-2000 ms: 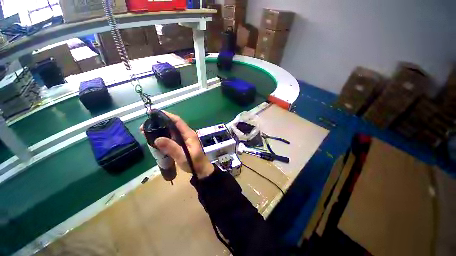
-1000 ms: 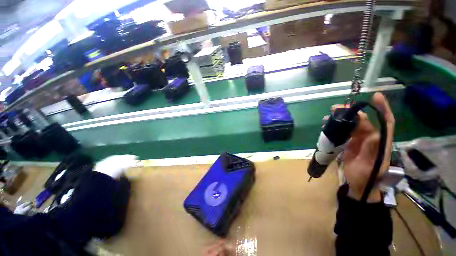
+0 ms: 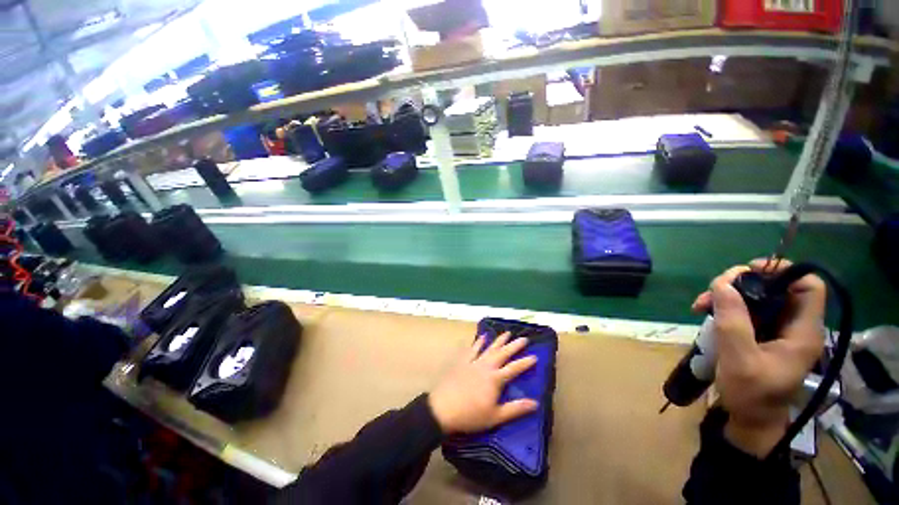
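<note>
A portable speaker (image 3: 527,434) with a blue front and black casing lies face up on the cardboard-covered bench (image 3: 384,365). My left hand (image 3: 480,385) lies flat on its blue front with the fingers spread. My right hand (image 3: 764,360) grips the electric screwdriver (image 3: 698,363) to the right of the speaker. Its bit points down and left, above the bench and off the speaker. A black cord curves from its top past my wrist. No screw can be made out.
Black speakers with pale round centres (image 3: 242,360) stand at the bench's left, beside a person's dark sleeve (image 3: 59,395). Blue speakers (image 3: 611,247) lie on the green conveyor (image 3: 424,252) behind. A balancer spring (image 3: 823,128) hangs at right. The feeder is mostly hidden behind my right hand.
My left hand has come onto the speaker, which now lies turned more upright in view and further right. The screwdriver stays in my right hand. The person at left has moved back, showing several black speakers.
</note>
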